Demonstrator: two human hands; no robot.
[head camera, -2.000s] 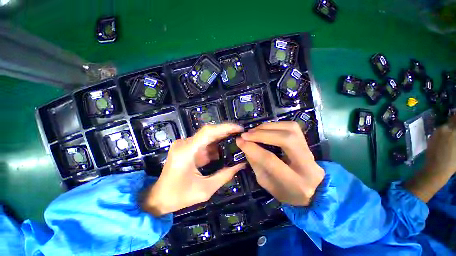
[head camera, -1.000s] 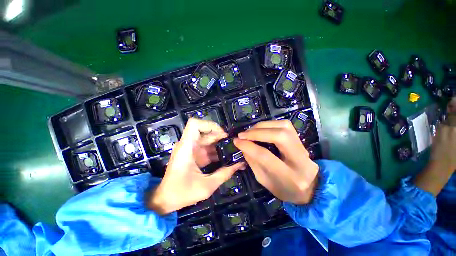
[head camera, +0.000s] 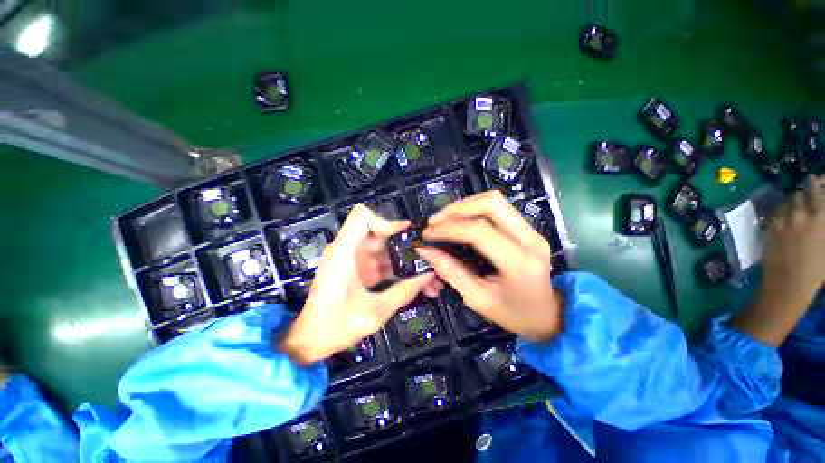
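A small black square electronic unit (head camera: 407, 253) is held over the middle of a black parts tray (head camera: 156, 237). My left hand (head camera: 348, 285) holds the unit's left side and lower edge between thumb and fingers. My right hand (head camera: 493, 262) has its fingertips on the unit's right side and upper edge; whether they hold a small part is hidden. The tray's pockets hold similar black units with greenish round centres, some stacked or tilted, such as one at the top right (head camera: 487, 118). The top left pocket is empty. My hands and sleeves cover part of the tray.
Loose black units (head camera: 639, 214) lie on the green bench at right, around a yellow piece (head camera: 726, 175). A black pen-like tool (head camera: 664, 267) and a clear bag (head camera: 744, 235) lie there, beside a neighbour's hand (head camera: 801, 235). A grey post (head camera: 99, 127) slants in at upper left.
The view has shifted, so the tray's left side and the post appear further right and lower. Both hands stay on the unit; my right fingers are spread a little differently around it.
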